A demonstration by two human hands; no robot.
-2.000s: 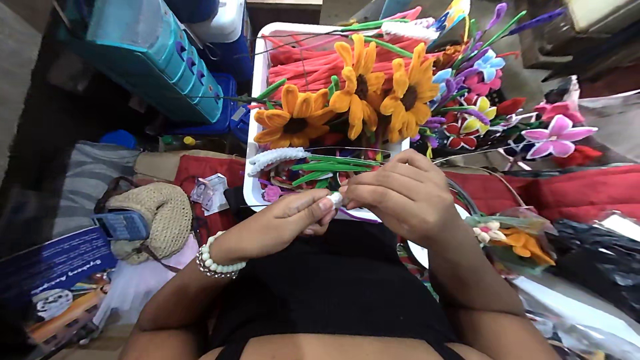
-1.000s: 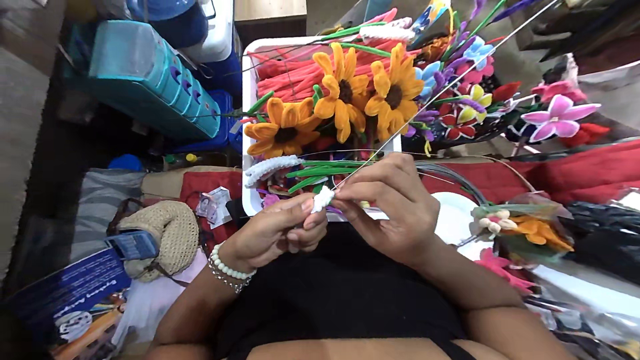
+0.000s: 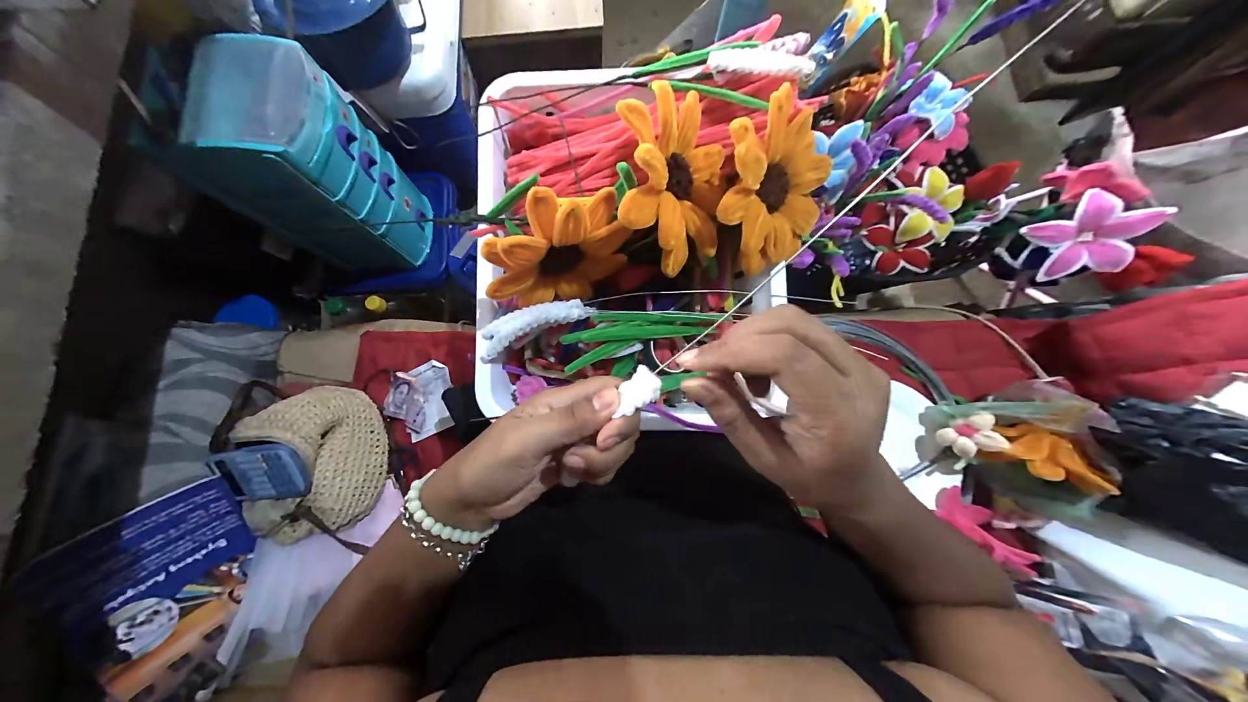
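My left hand [image 3: 546,439] pinches a small white fuzzy flower piece [image 3: 640,390] between thumb and fingers. Close on its right, my right hand [image 3: 790,400] has thumb and index finger together on a thin wire [image 3: 829,226], which slants from the white piece to the upper right. Beyond my hands, orange pipe-cleaner flowers [image 3: 673,175] with dark centres lie across a white plastic basket [image 3: 487,331]. Green pipe-cleaner stems [image 3: 643,330] and a pale blue fuzzy bundle [image 3: 531,327] lie near its front edge.
Pink pipe cleaners [image 3: 575,146] fill the basket's back. Colourful flowers [image 3: 1092,234] crowd the right. A teal drawer unit [image 3: 292,156] stands at the upper left. A woven bag [image 3: 341,448] with a blue calculator [image 3: 263,473] lies at the left. A wrapped flower [image 3: 1043,453] lies at the right.
The long wire slanting to the upper right shows from one second ago, not in the oldest frame. My right hand's fingers have parted slightly from the white piece.
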